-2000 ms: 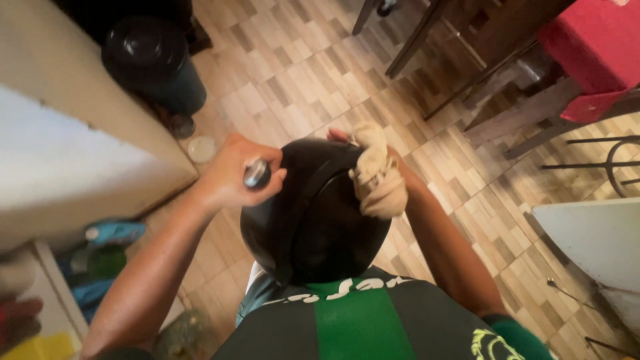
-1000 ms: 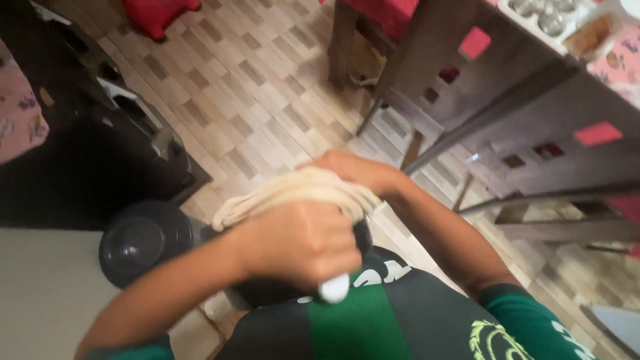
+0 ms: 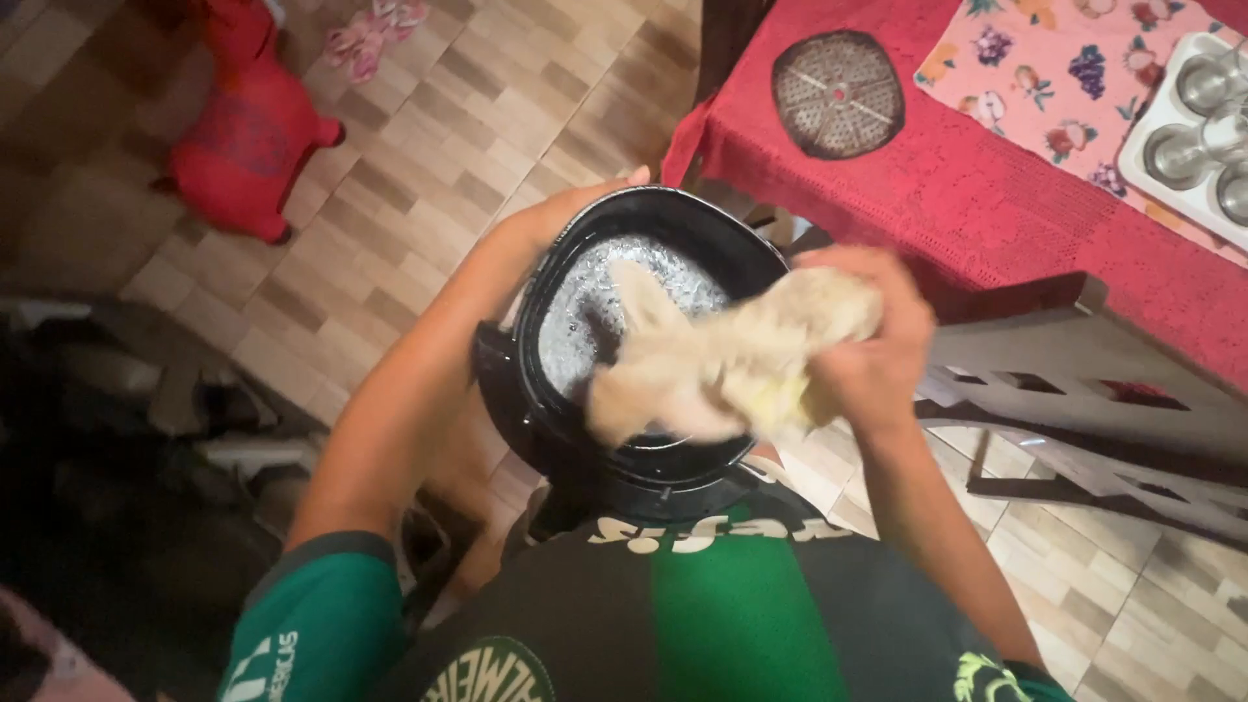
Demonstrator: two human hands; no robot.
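A black air fryer basket [image 3: 526,390] is held close to my chest, its mouth facing up and its inner bottom wet or shiny. My left hand [image 3: 585,200] grips the far left side of its rim, the fingers partly hidden behind the wall. In my right hand [image 3: 873,341] is a bunched beige cloth [image 3: 721,356], blurred, which hangs over the right part of the basket and covers some of the inside. A dark perforated air fryer tray [image 3: 838,95] lies on the red tablecloth beyond my right hand.
A table with a red tablecloth [image 3: 985,205] stands at the upper right, bearing a fruit-print cloth [image 3: 1053,73] and a white tray of glasses [image 3: 1150,107]. A dark wooden chair [image 3: 1102,390] is right of me. A red toy animal [image 3: 244,136] sits on the tiled floor.
The basket's inside now faces up into view, where two seconds ago a dark rounded surface showed. The cloth is now in my right hand above the basket. The view has swung toward the table.
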